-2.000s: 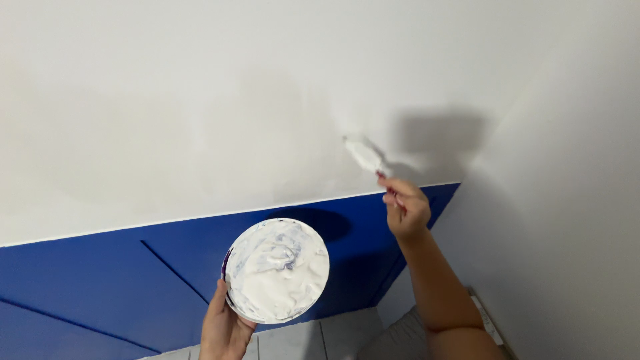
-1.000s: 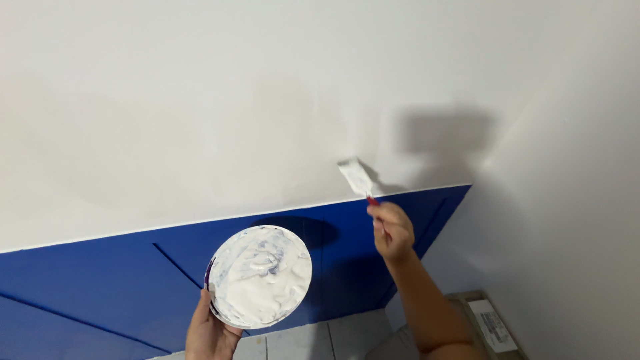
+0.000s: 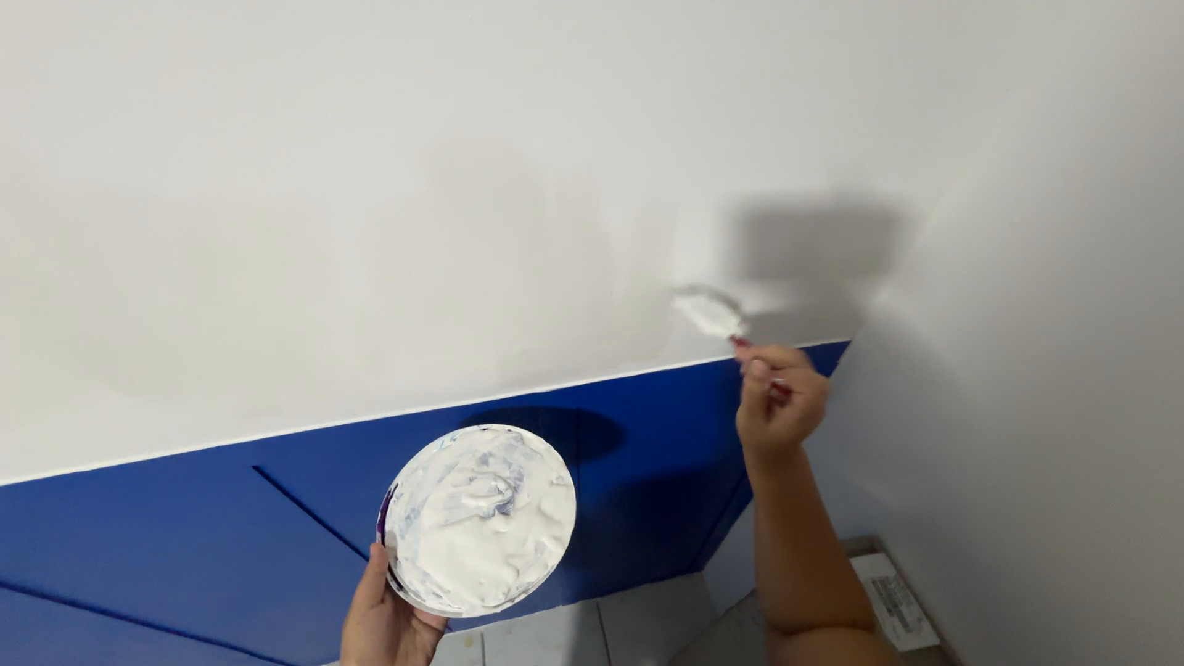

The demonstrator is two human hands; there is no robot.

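Note:
My left hand holds a round tub or lid from below and its left side; thick white paste coats its face. In my right hand is a paintbrush with a red handle, its head white with paste and somewhat blurred. The brush head lies over the white wall, just above the edge where the wall meets the blue panelling. Whether its tip touches the wall I cannot tell. Duller patches show on the wall left of the brush.
Blue panelling with dark grooves runs along the lower wall. A white side wall meets it at the right. Below are pale floor tiles and, beside my right arm, a box-like object with a white printed label.
Over the two seconds the brush head swings from leaning left to more upright, then back to leaning left. The paste-covered round thing stays in my left hand.

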